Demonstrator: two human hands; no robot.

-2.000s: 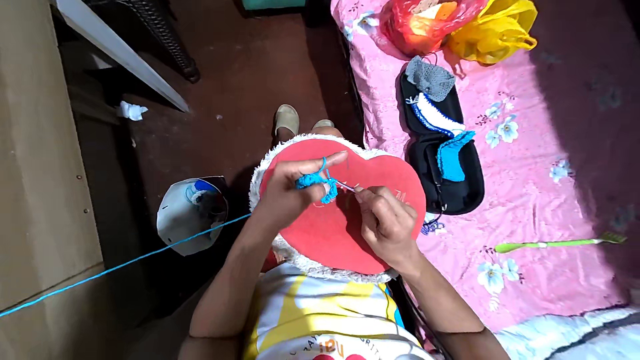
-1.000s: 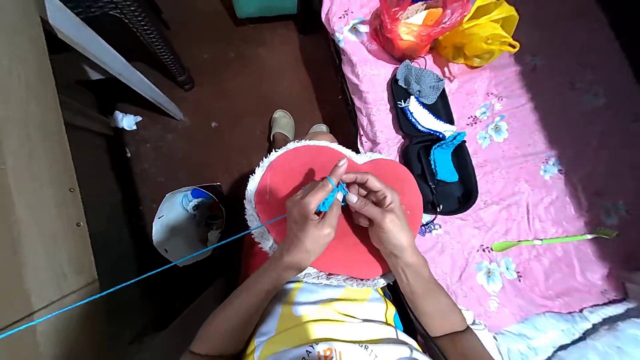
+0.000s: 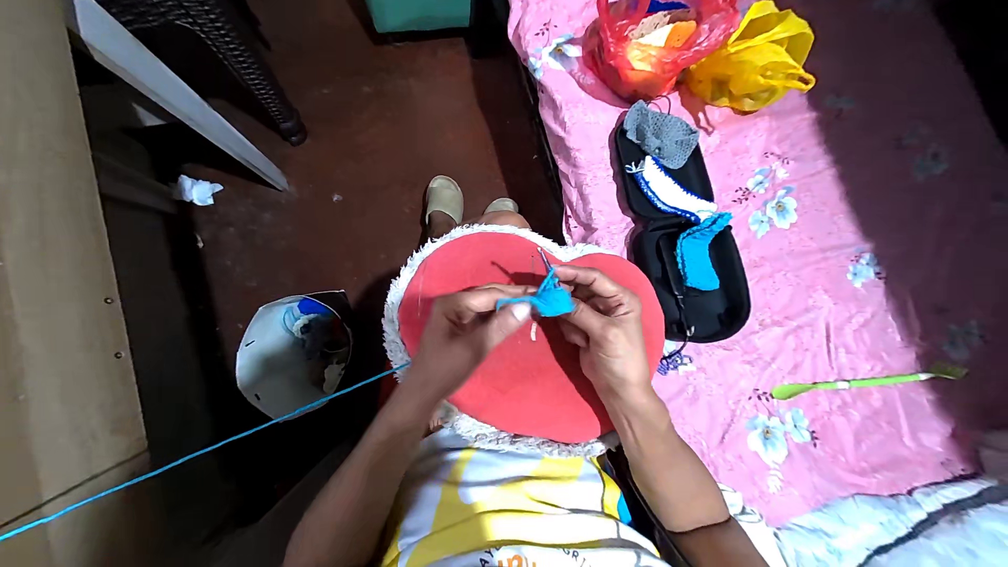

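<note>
A small blue crochet piece (image 3: 554, 299) is held between both hands above a red heart-shaped cushion (image 3: 504, 378) with white fluffy trim, which lies on my lap. My left hand (image 3: 480, 323) pinches the blue yarn at the piece's left side. The fingers of my right hand (image 3: 605, 315) grip the piece from the right, and a thin crochet hook (image 3: 544, 258) sticks up out of it, its lower part hidden. Blue yarn (image 3: 236, 435) runs from beside my left hand to the lower left edge of the view.
On the pink floral bedding (image 3: 850, 315) at right lie an open black case (image 3: 728, 315) with knitted pieces, a red plastic bag (image 3: 598, 47), a yellow plastic bag (image 3: 752, 67) and a green utensil (image 3: 850, 383). A white bin (image 3: 264, 370) stands left on the floor; a wooden panel (image 3: 71, 236) borders the left.
The hook, held out to the right by my right hand two seconds ago, now points up from the piece. My left hand has drawn back left from my right hand since one second ago.
</note>
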